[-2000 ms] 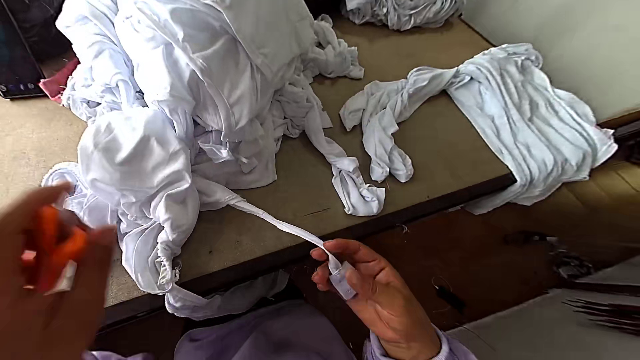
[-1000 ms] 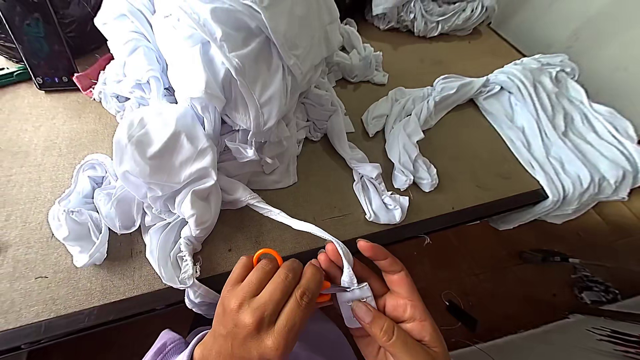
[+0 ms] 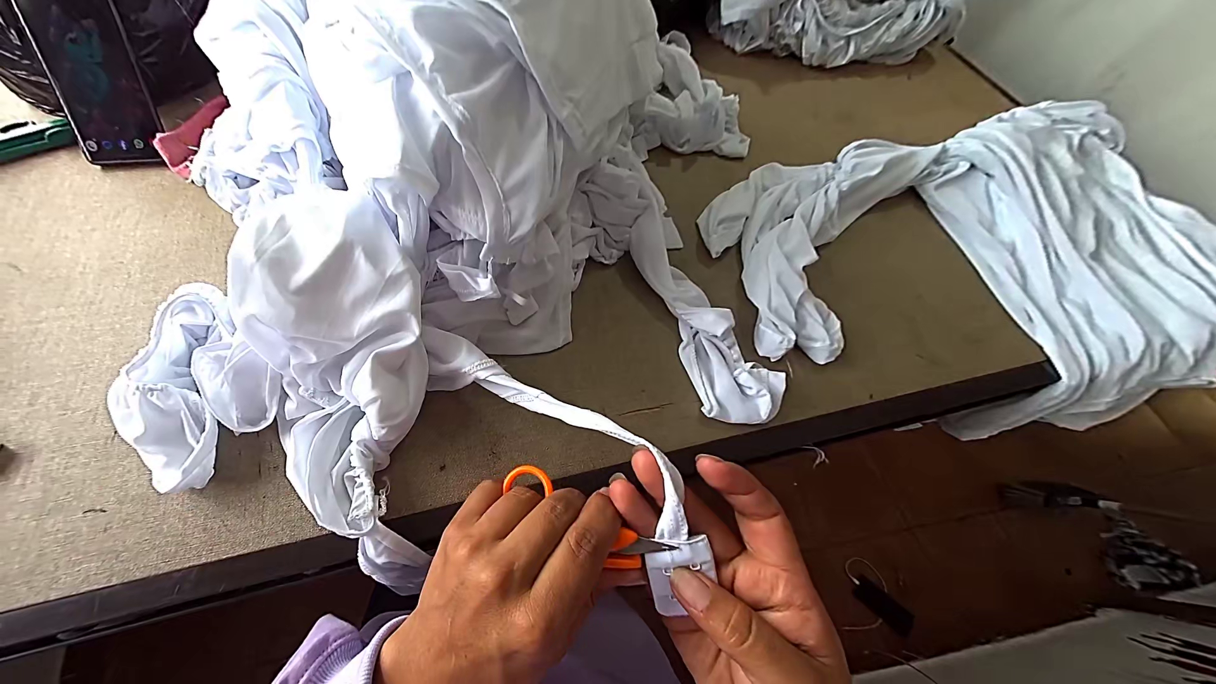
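My left hand (image 3: 518, 579) is closed round small scissors with orange handles (image 3: 528, 478). Their metal tip touches the top edge of a white hook-and-eye tab (image 3: 680, 576), where a narrow white strap (image 3: 570, 411) meets it. The tab lies pinched between the thumb and fingers of my right hand (image 3: 750, 589), palm up. From the tab the strap runs up and left to a white garment (image 3: 328, 285) at the table's front edge. Whether the blades are parted cannot be told.
A large heap of white garments (image 3: 484, 123) covers the table's middle. More white cloth (image 3: 1073, 247) hangs over the right edge, and a bundle (image 3: 841, 28) lies behind. A phone (image 3: 90, 76) stands at the back left beside a green tool (image 3: 33, 139). The dark table edge (image 3: 836, 418) runs before me.
My left hand has come from the far left with the scissors to the tab in my right hand. Since one second ago, both hands have stayed nearly in place.
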